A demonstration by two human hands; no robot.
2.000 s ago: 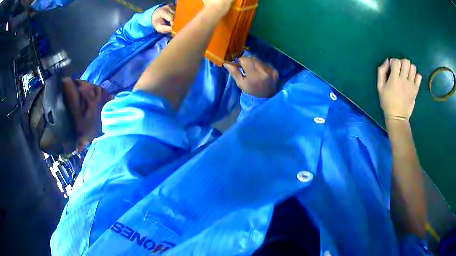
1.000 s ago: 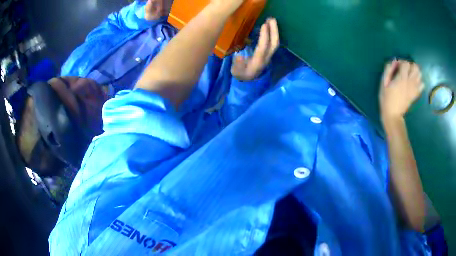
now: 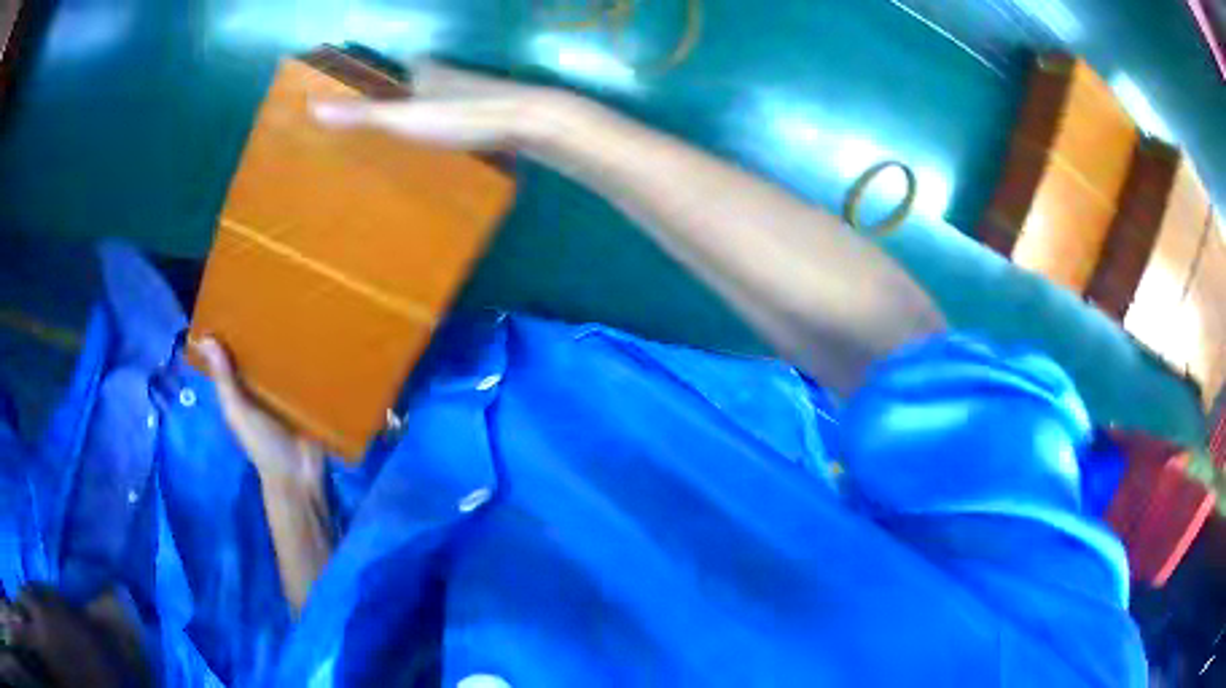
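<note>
A thick stack of orange covers [image 3: 330,255], with a thin yellowish band across its face, is tilted up at the upper left, over the green bench's near edge. My right hand [image 3: 451,114] reaches across from the right; its blurred fingers lie over the upper end of the stack. My left hand [image 3: 269,430] holds the lower left edge, thumb on the near face, other fingers mostly hidden behind the stack.
A loose rubber band [image 3: 881,198] lies on the green bench [image 3: 632,255]. More bands [image 3: 659,34] lie farther back. Orange stacks [image 3: 1076,175] stand at the right. A red stack [image 3: 1163,504] is below the bench edge. Another person's blue smock [image 3: 128,444] is at the left.
The view has swung right. My right hand has left the bench and reached onto the orange stack. My left hand is now at its lower edge. The other person's hands no longer show on it.
</note>
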